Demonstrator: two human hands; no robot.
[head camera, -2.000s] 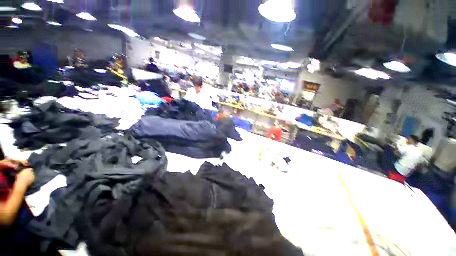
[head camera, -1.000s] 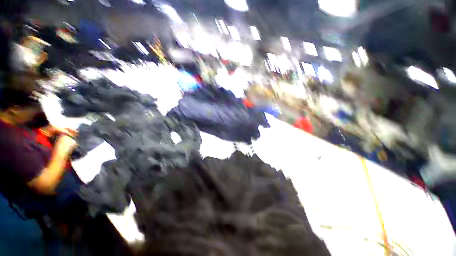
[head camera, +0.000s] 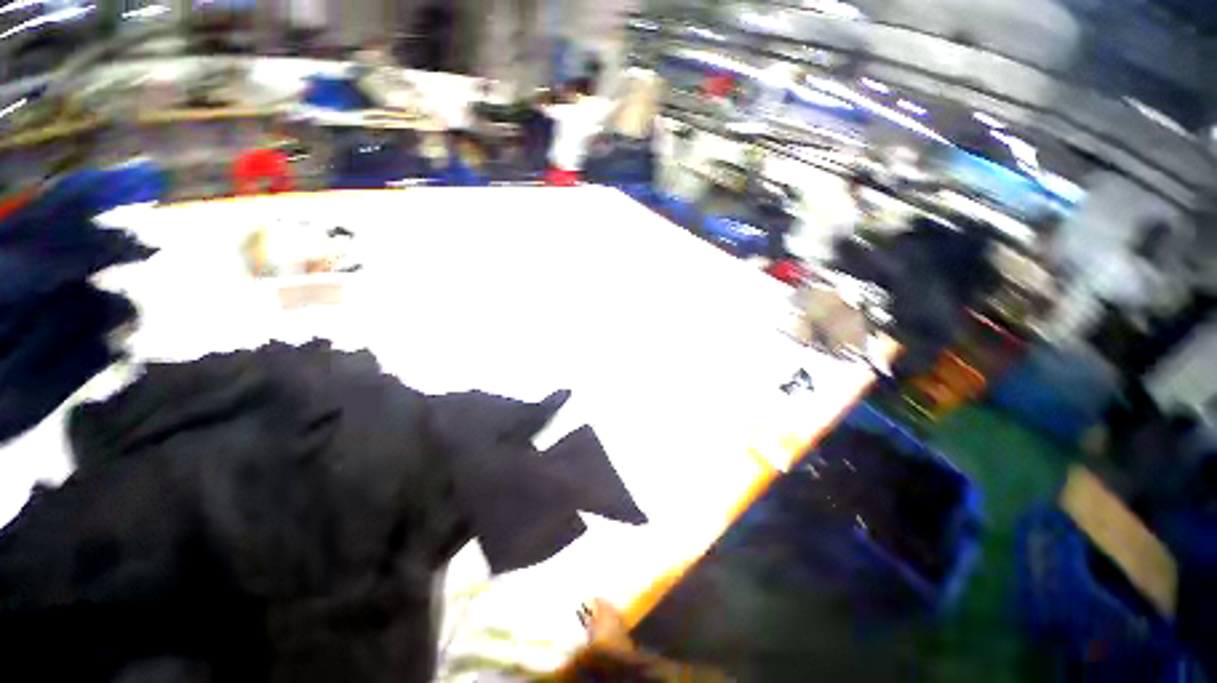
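Observation:
A large heap of black garments (head camera: 254, 467) lies on the white table (head camera: 534, 294) and fills the lower left of the view. Flat cloth ends stick out from its right side. My right hand (head camera: 610, 627) is small, blurred and cut off by the bottom edge, beside the table's yellow-orange edge and right of the heap. A tiny dark thing shows at its fingertips, but whether the hand holds it is unclear. My left hand is not in view.
Navy garments (head camera: 47, 300) lie at the left. A small light bundle (head camera: 296, 251) is farther back. Khaki-grey cloth (head camera: 834, 320) and a small dark item (head camera: 797, 382) are near the right corner. A blue crate (head camera: 972, 527) with dark cloth stands beside the table. People are blurred behind.
The view has swung right, bringing the table's right edge and the crate into sight. The seated person at the left is out of view. My right hand now shows at the bottom.

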